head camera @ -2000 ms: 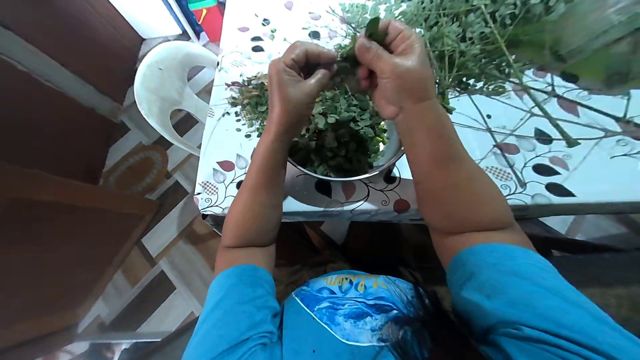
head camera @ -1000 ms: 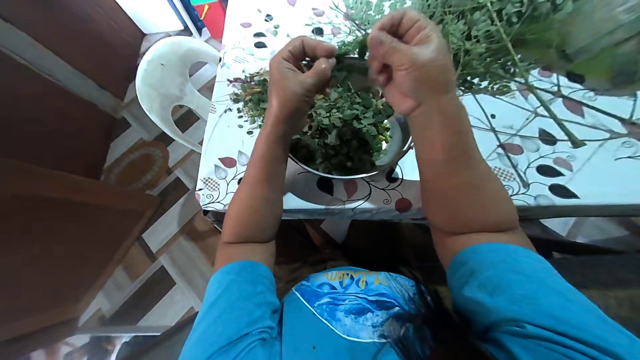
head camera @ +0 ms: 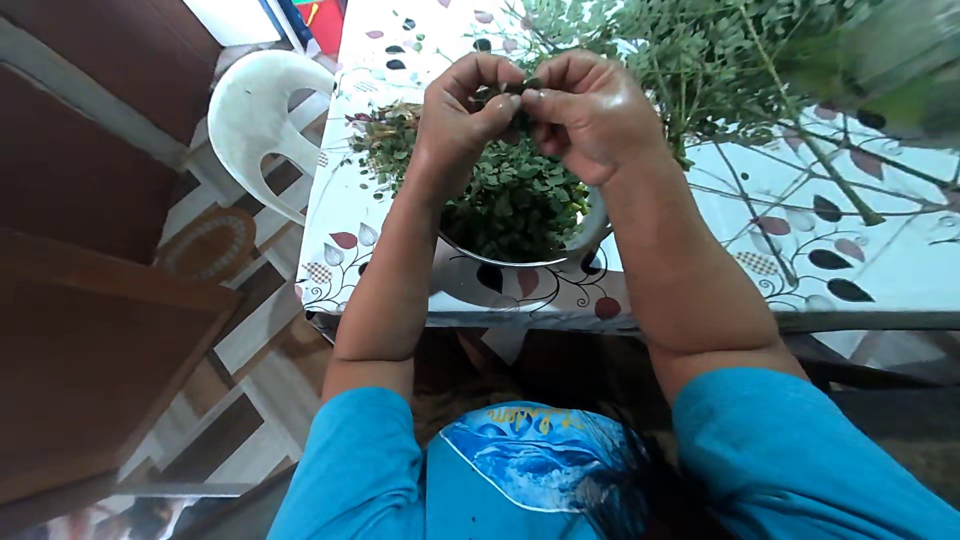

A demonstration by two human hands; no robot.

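Note:
My left hand (head camera: 469, 112) and my right hand (head camera: 596, 112) meet above a round metal bowl (head camera: 596, 225), their fingertips pinching a small bunch of green leaves (head camera: 517, 90) between them. Loose green leaves (head camera: 517, 195) fill much of the bowl, whose far side is hidden by the hands. To the left of the bowl lies a pile of leafy sprigs (head camera: 390, 142) on the tablecloth. A large heap of leafy branches (head camera: 697, 60) spreads behind and to the right of my right hand.
The table has a white leaf-patterned cloth (head camera: 465, 300). Bare green stems (head camera: 840, 180) lie across its right part. A white plastic chair (head camera: 244, 112) stands at the table's left side. Something blurred and greenish (head camera: 892, 67) covers the upper right corner.
My right hand was apart from my left one second ago; now its fingertips are back against the left ones at the leaves.

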